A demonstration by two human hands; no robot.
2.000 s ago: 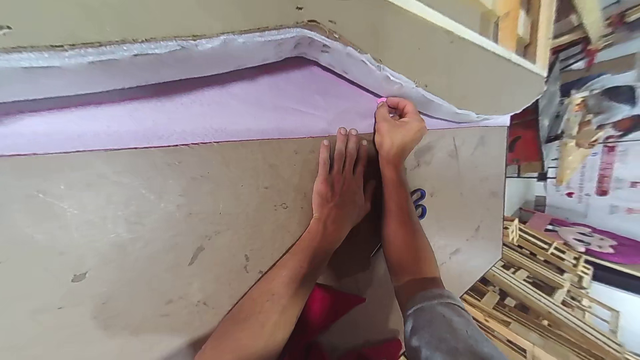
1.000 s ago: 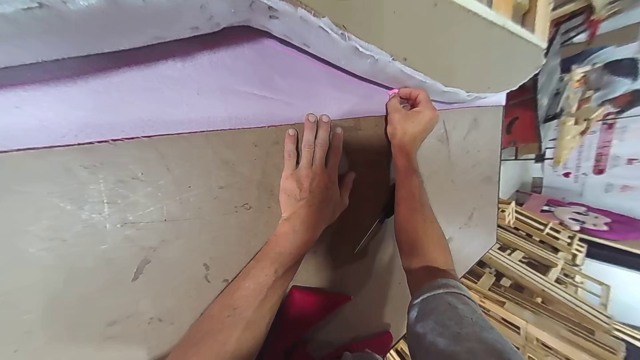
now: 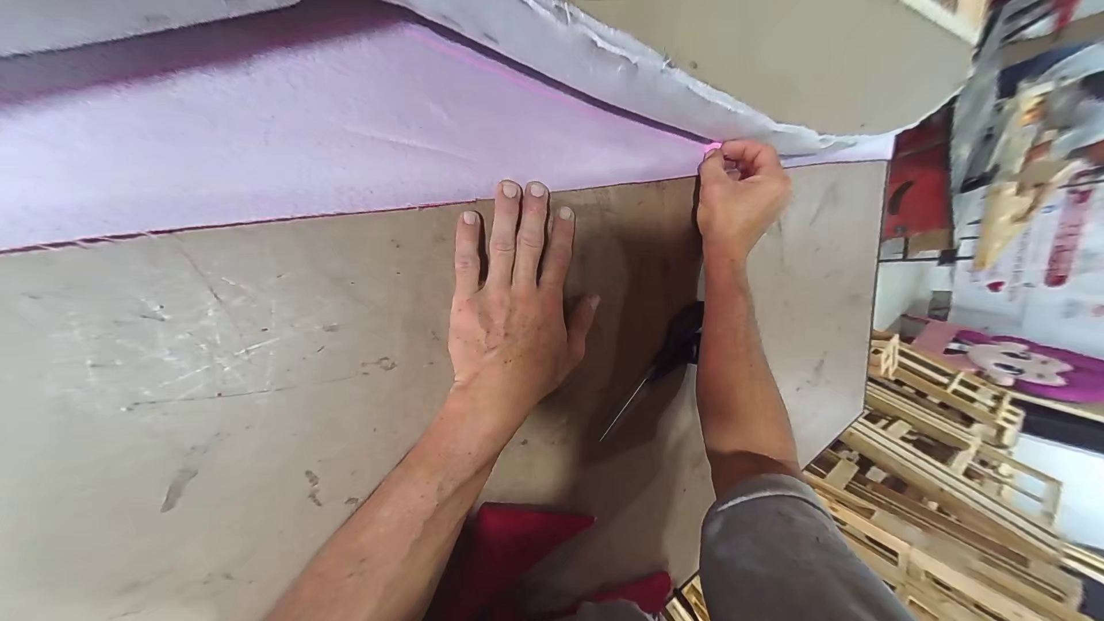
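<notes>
Pale pink-lilac fabric (image 3: 345, 147) lies along the far side of a worn table (image 3: 328, 457), its near edge dark red. Flat on the tabletop, my left hand (image 3: 517, 285) touches that edge with its fingertips, fingers slightly apart. My right hand (image 3: 742, 185) pinches a small bright pink thing, perhaps chalk, against the fabric beside a thick board or panel edged with white padding (image 3: 621, 73). Dark-handled scissors (image 3: 668, 354) lie partly behind my right forearm.
Red fabric pieces (image 3: 526, 543) lie at the table's near edge. Wooden frames (image 3: 949, 483) are stacked on the right, below a pink and purple cartoon picture (image 3: 1018, 358). A red item (image 3: 918, 190) sits past the table's right end.
My left hand has moved left along the fabric edge, away from my right hand. The scissors, mostly hidden earlier, show more. The view has shifted somewhat.
</notes>
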